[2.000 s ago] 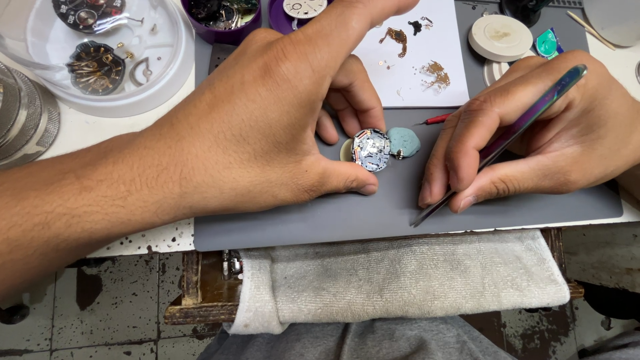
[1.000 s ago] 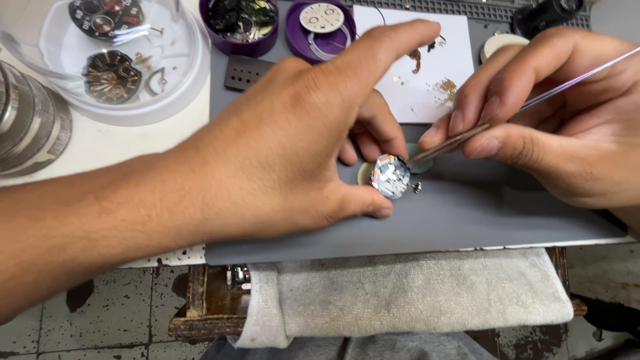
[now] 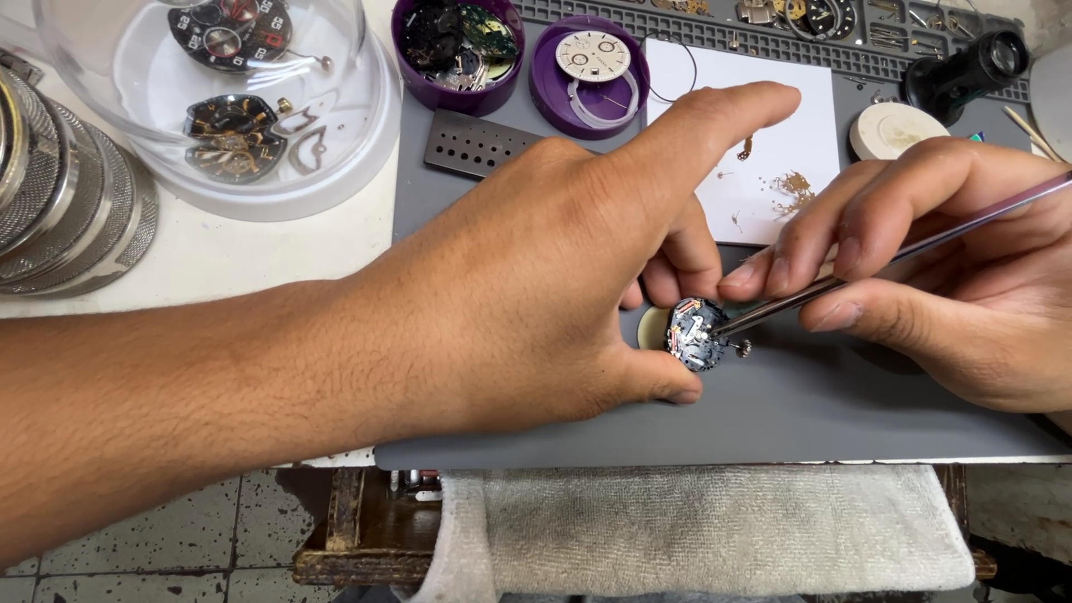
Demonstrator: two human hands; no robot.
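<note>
A watch movement [image 3: 696, 334] lies tilted at the mat's middle, its crown and stem [image 3: 742, 347] sticking out to the right. Thumb and fingers of my left hand [image 3: 578, 293] grip its edge, with the index finger stretched out above. Under the movement's left side shows a pale round disc [image 3: 652, 329]. My right hand [image 3: 938, 268] holds metal tweezers [image 3: 804, 295] between thumb and fingers, and their tips touch the movement's face. Behind my right fingertips a bluish-green piece is mostly hidden.
Small brass parts [image 3: 792, 193] lie on white paper [image 3: 770, 84]. Around the grey mat [image 3: 519, 444] stand purple cups [image 3: 589, 126], a perforated metal block [image 3: 481, 144], a black loupe [image 3: 963, 75], a round cream container [image 3: 898, 131], a covered dial tray [image 3: 251, 201] and stacked metal mesh baskets [image 3: 75, 193]. A cloth [image 3: 703, 528] hangs below.
The tweezers have come from the mat at the right up to the movement, and their tips now rest on its face. My left hand keeps its grip. The view has shifted somewhat.
</note>
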